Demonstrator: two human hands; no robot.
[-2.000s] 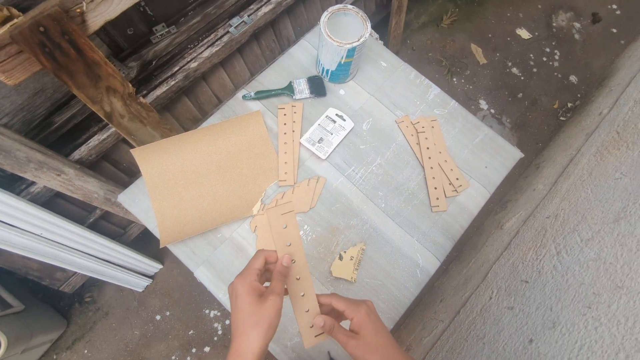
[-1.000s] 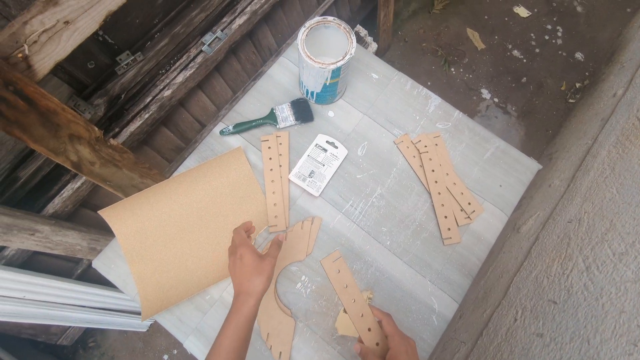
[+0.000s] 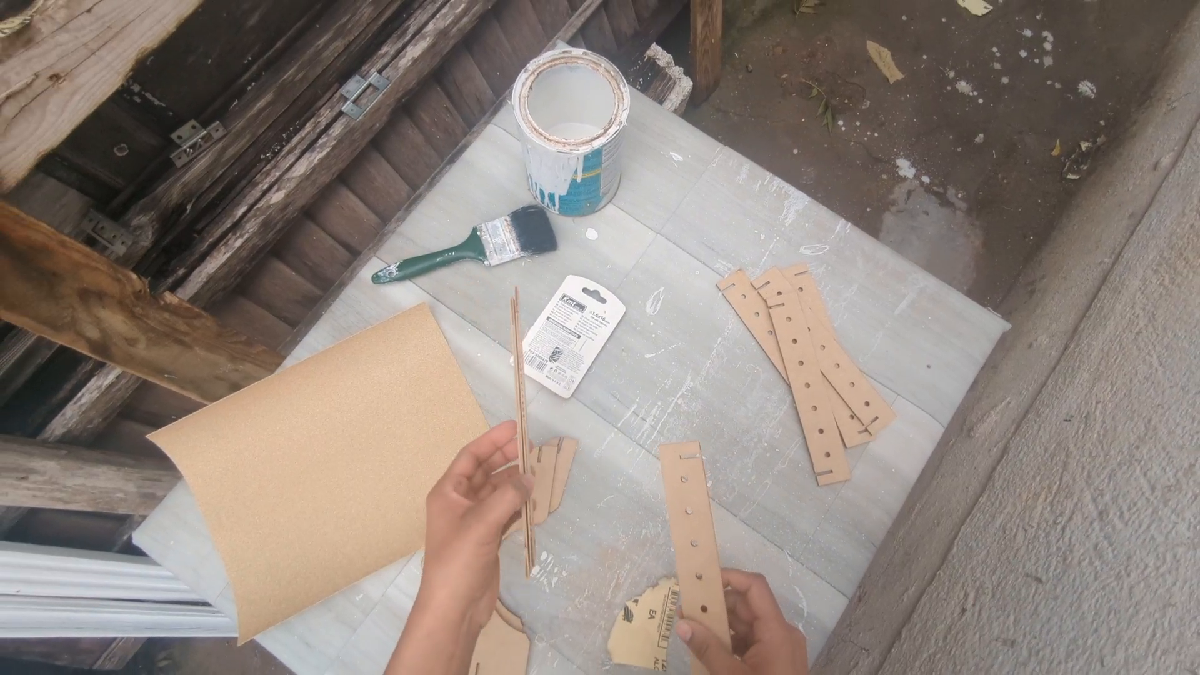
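Edge-on between the fingers of my left hand [image 3: 478, 511] are thin wooden strips [image 3: 521, 403], held upright above the table. Partly hidden behind that hand lie curved, notched wooden pieces [image 3: 561, 473]. My right hand [image 3: 750, 628] grips the lower end of a flat strip with a row of holes [image 3: 695, 525]. Just left of it is a torn scrap of sandpaper [image 3: 642, 623] with printing on its back. Several more perforated strips [image 3: 808, 375] lie crossed in a pile at the right. A large sandpaper sheet [image 3: 337, 459] with a raised edge lies on the left.
An open paint can [image 3: 574, 141] stands near the far corner of the table [image 3: 900, 319]. A green-handled paintbrush [image 3: 469, 251] and a white blister card [image 3: 574, 336] lie before it. Weathered timber [image 3: 122, 300] borders the left, a rough concrete wall [image 3: 1078, 422] the right.
My left hand has picked up the strips that lay beside the blister card. Two seconds ago both hands were on one perforated strip; my right hand alone has held a strip since then.
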